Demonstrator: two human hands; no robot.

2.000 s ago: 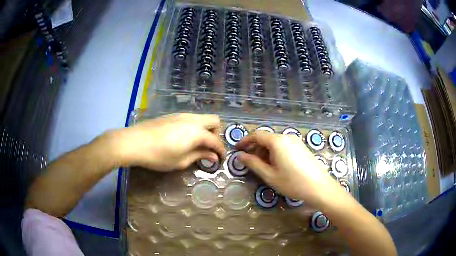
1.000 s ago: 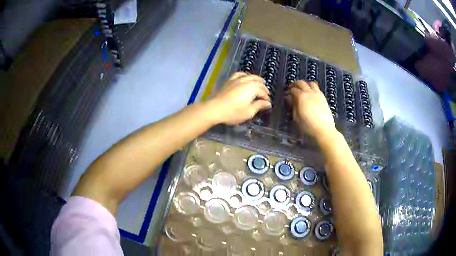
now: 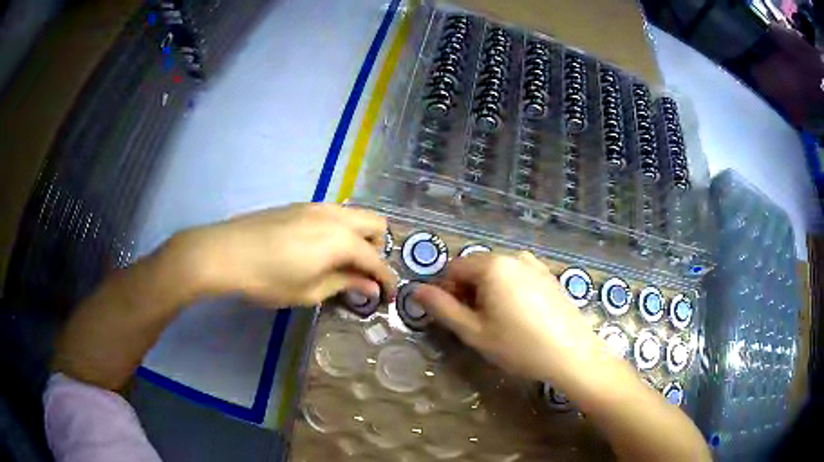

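The clear pocket tray (image 3: 397, 368) lies nearest me, brown underneath, with round parts in its upper and right pockets. My left hand (image 3: 298, 257) is over its upper left; the fingertips hold a round part (image 3: 362, 299) at a pocket. My right hand (image 3: 506, 311) is beside it, thumb and fingers on another round part (image 3: 415, 304). A part with a blue-grey centre (image 3: 425, 254) sits flat between and above the hands. The slotted tray (image 3: 529, 194) lies beyond, with dark parts on edge in the far ends of its channels. My right hand hides some pockets.
A stack of empty pocket trays (image 3: 754, 280) stands at the right. A ribbed dark pile (image 3: 95, 171) is at the left. Blue tape (image 3: 355, 104) and yellow tape (image 3: 373, 113) run along the bench. Brown cardboard (image 3: 578, 32) shows behind the slotted tray.
Both hands have come back from the slotted tray to the pocket tray and now hold round parts at its upper left pockets. The view has shifted.
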